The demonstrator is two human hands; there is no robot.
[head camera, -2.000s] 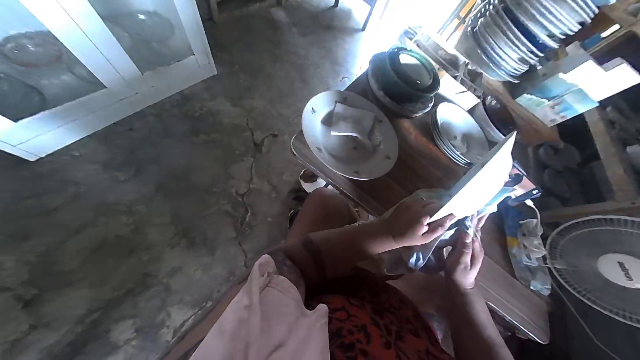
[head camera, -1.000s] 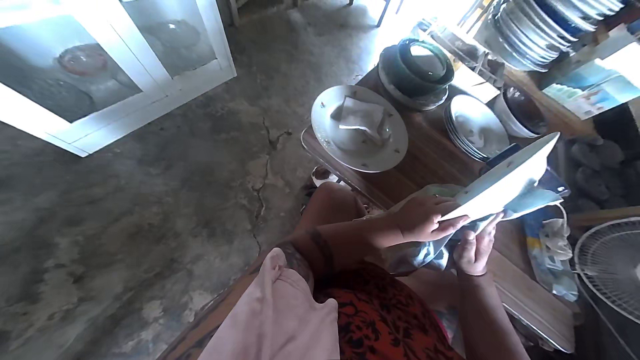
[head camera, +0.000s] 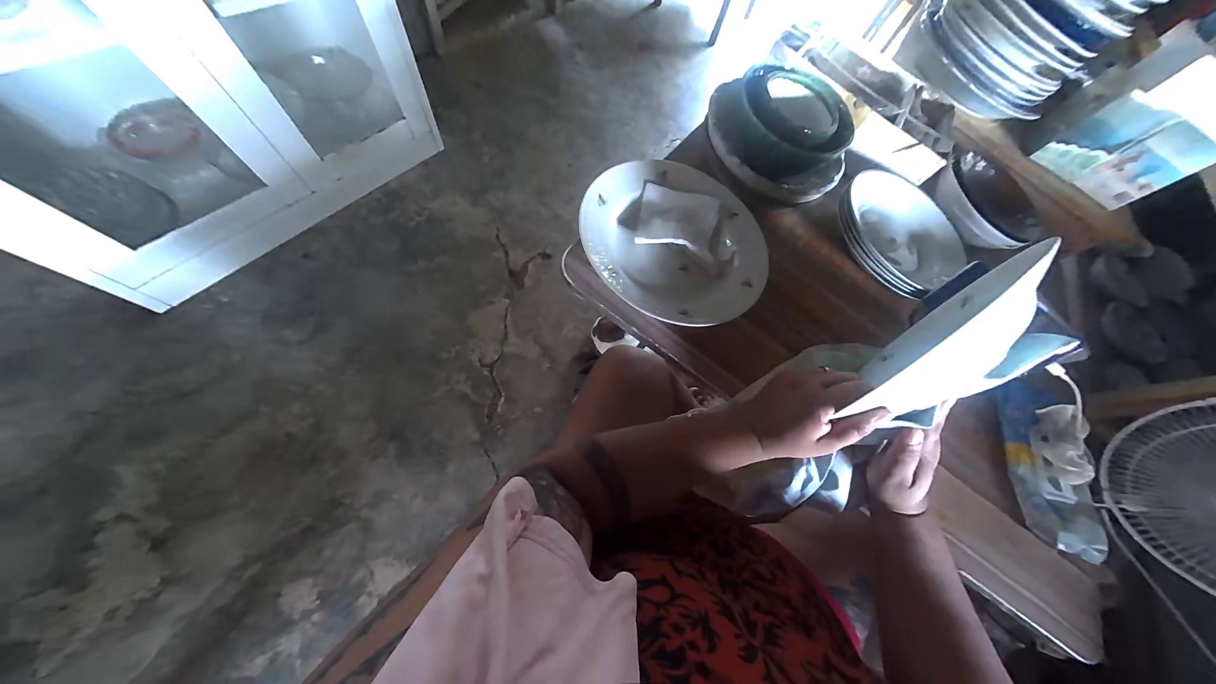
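Note:
My left hand (head camera: 807, 413) grips the near rim of a white plate (head camera: 959, 332) that is tilted up steeply above the wooden table (head camera: 788, 313). Below it, my right hand (head camera: 907, 465) has its thumb and fingers on the underside, at a thin pale blue piece whose kind I cannot tell. A dark flat object shows partly behind the plate. Left of my hands lies a wide white plate (head camera: 617, 252) with a folded white cloth (head camera: 679, 218) on it. Beyond it are a stack of white plates (head camera: 907, 233) and a dark green bowl (head camera: 798, 119).
A fan (head camera: 1168, 494) stands at the right, beside a plastic packet (head camera: 1021, 465) and a white cable. More plates (head camera: 1007, 57) fill a rack at the top right, above a brown bowl (head camera: 997, 195). A white glazed cabinet (head camera: 294, 204) stands on the concrete floor at the left.
Both hands keep hold of the raised plate, which leans over somewhat further than two seconds ago. The view has shifted slightly.

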